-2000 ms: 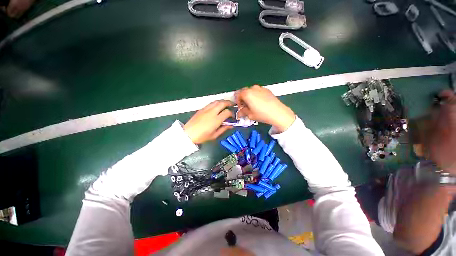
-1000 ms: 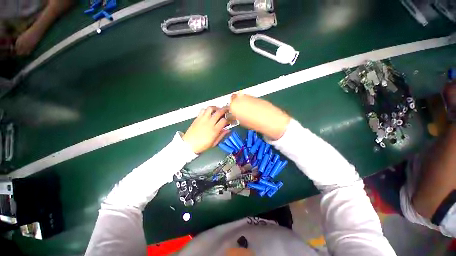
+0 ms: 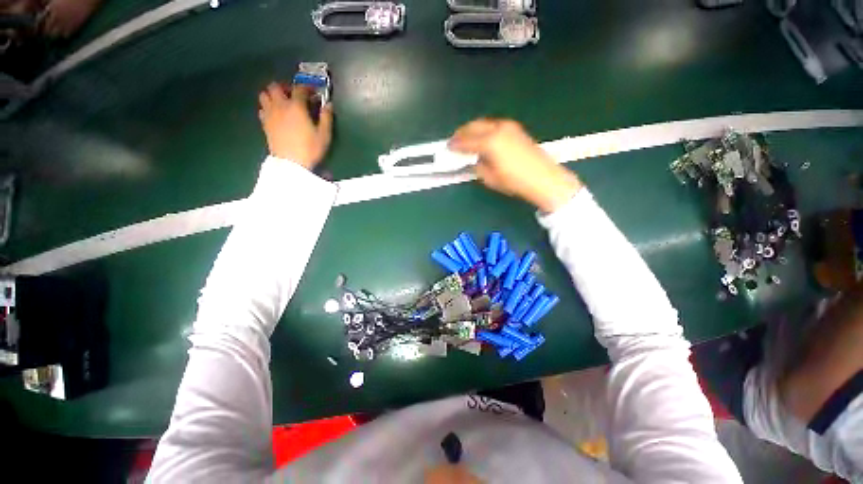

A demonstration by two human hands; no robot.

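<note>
My left hand [image 3: 297, 123] is over the belt's middle at the upper left, on a device housing [image 3: 313, 77] with blue showing in its block end; the hand hides its lower part. My right hand [image 3: 506, 159] holds an empty white housing [image 3: 416, 159] by its block end, over the white strip, slightly blurred. Nearer me lies a pile of blue battery cells [image 3: 511, 284] with circuit boards [image 3: 454, 301] and dark lead wires [image 3: 388, 321] fanning left to small white round parts.
White-grey housings [image 3: 360, 17] lie at the top. Another component pile [image 3: 743, 208] is at right, beside a neighbour's arm [image 3: 818, 369]. A black object [image 3: 66, 336] is at left. A white disc [image 3: 357, 379] lies near the front edge. The white strip [image 3: 180, 225] crosses the surface.
My hands were together near the strip and have moved apart. My left hand moved up and left with the blue-filled housing. My right hand has taken the empty housing and brought it nearer.
</note>
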